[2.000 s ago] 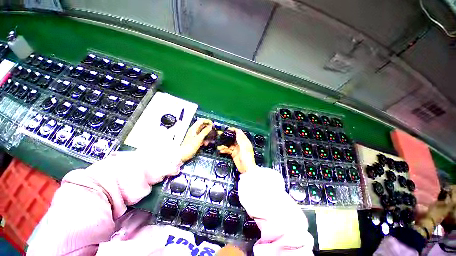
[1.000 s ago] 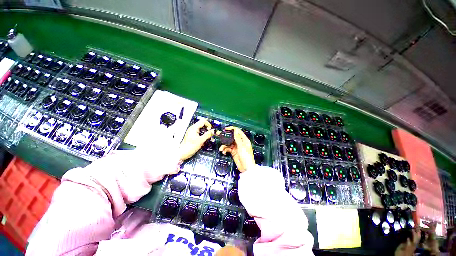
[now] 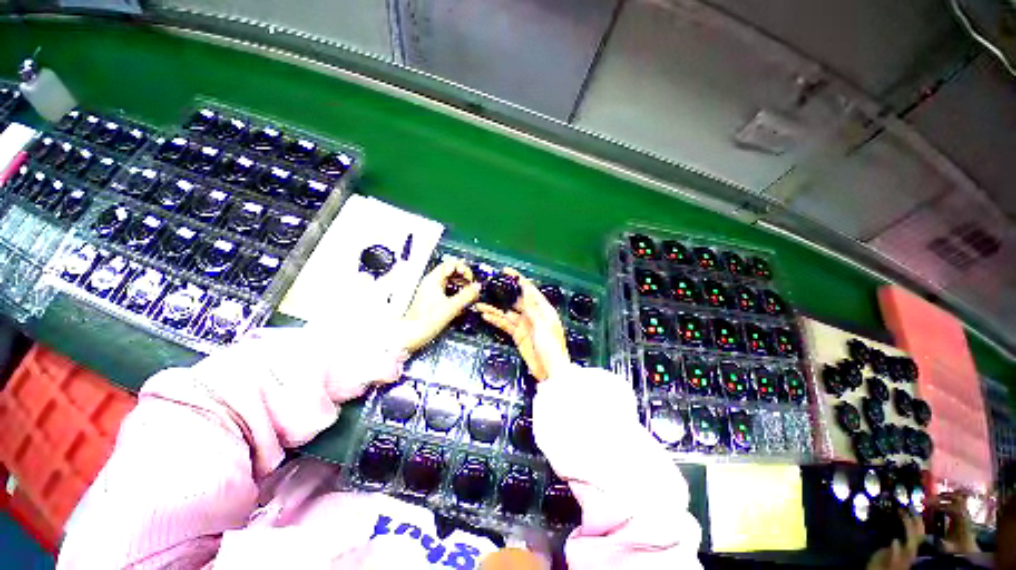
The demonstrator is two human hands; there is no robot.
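Observation:
My right hand (image 3: 530, 323) holds a round black watch body (image 3: 500, 291) above the upper part of the centre blister tray (image 3: 446, 365). My left hand (image 3: 441, 303) is just left of it, its fingertips around another small dark unit (image 3: 457, 281); whether that unit is lifted or in its pocket is hard to tell. The centre tray holds rows of dark round units, with some pockets bare in its middle rows. My hands hide part of its upper rows.
Left blister trays (image 3: 167, 236) hold dark units. A white sheet (image 3: 334, 278) bears one black unit (image 3: 377, 259) and a thin dark tool. The right tray (image 3: 713, 334) shows red and green dots. A yellow pad (image 3: 755, 507), foam sheet (image 3: 943, 379) and neighbour's hands (image 3: 930, 534) are at right.
The watch body in my right hand has shifted slightly up and left, and its visible side has turned. My hands are closer together. The neighbour's hands at the lower right have moved.

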